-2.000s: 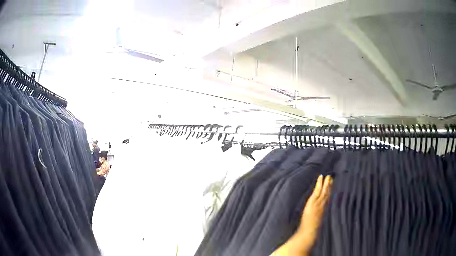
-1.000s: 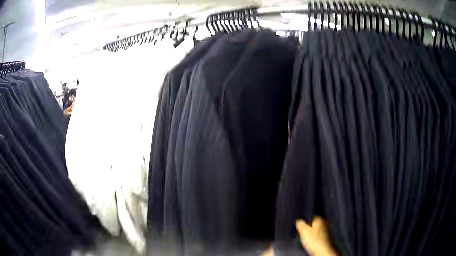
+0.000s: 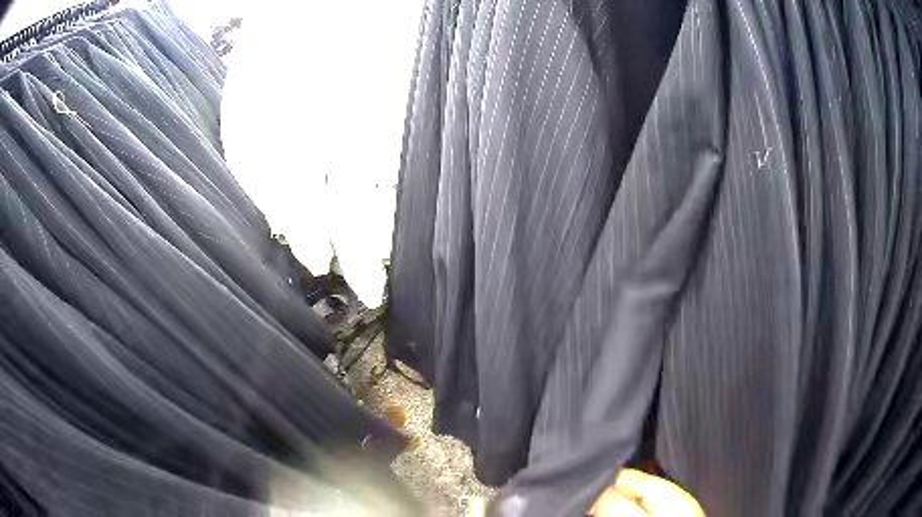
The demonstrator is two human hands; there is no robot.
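Dark pinstripe jackets (image 3: 536, 202) hang in a dense row at centre and right. One striped sleeve (image 3: 617, 353) slants from upper right to the bottom edge, away from the jacket bodies behind it. My right hand (image 3: 649, 495) is at the bottom edge, mostly cut off, its curled fingers closed at the right side of the sleeve's lower part. A small pale patch at the bottom edge left of the sleeve may be part of my left hand, too small and blurred to tell. A pale loose thread (image 3: 763, 158) lies on a jacket at the right.
Another row of dark striped garments (image 3: 152, 252) hangs at the left, with a thread loop (image 3: 63, 103) on it. An overexposed white mass (image 3: 313, 131) hangs between the rows. Below it are dark, unclear items (image 3: 344, 313) and speckled floor (image 3: 430, 464).
The view has tilted down from the rails to the garments' lower parts and the floor. My right hand has gone from lying flat high on the jackets to the sleeve's lower part.
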